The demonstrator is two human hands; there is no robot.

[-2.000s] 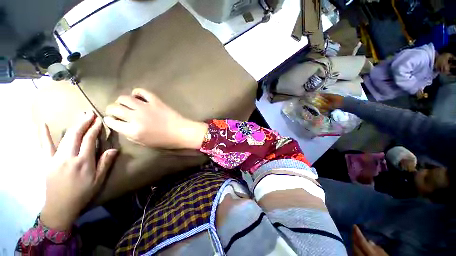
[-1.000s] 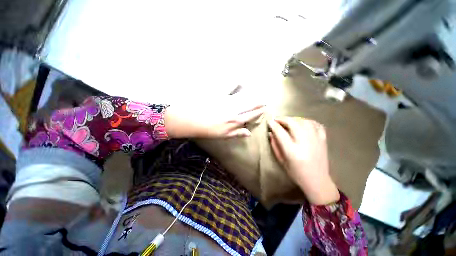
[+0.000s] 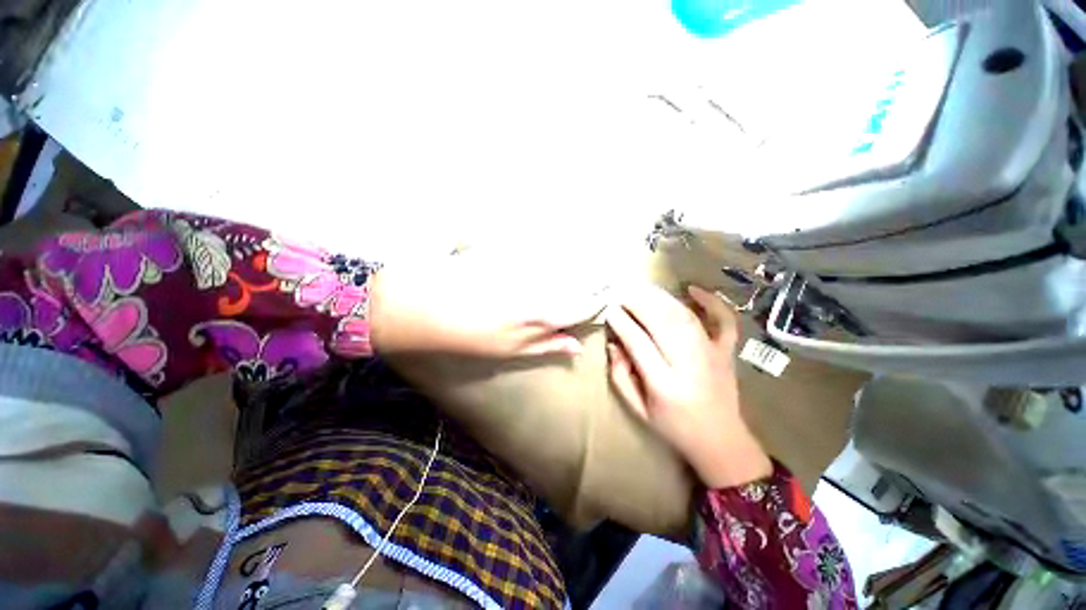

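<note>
A khaki-brown fabric panel (image 3: 512, 417) lies over the front table edge and towards the lap, pale under the glare, with a fold or seam running down it. My left hand (image 3: 465, 319) reaches in from the left, its fingers at the top of the fold, partly washed out by light. My right hand (image 3: 685, 387) is on the panel just right of the fold, fingertips close to the left ones, holding the cloth there. The presser foot and needle area (image 3: 669, 229) is small and glare-blurred, beyond the fingertips.
The white sewing machine head (image 3: 941, 203) with blue lettering fills the right side. A blue plastic piece (image 3: 732, 12) is at the top edge of the white table (image 3: 298, 107). A thin neck cord (image 3: 411, 500) hangs over the checked apron (image 3: 357, 477). Brown cloth pieces (image 3: 917, 584) are at lower right.
The view has swung round: the side table and other people have left the picture, and more of the machine head shows. Both my hands stay close together on the panel's fold.
</note>
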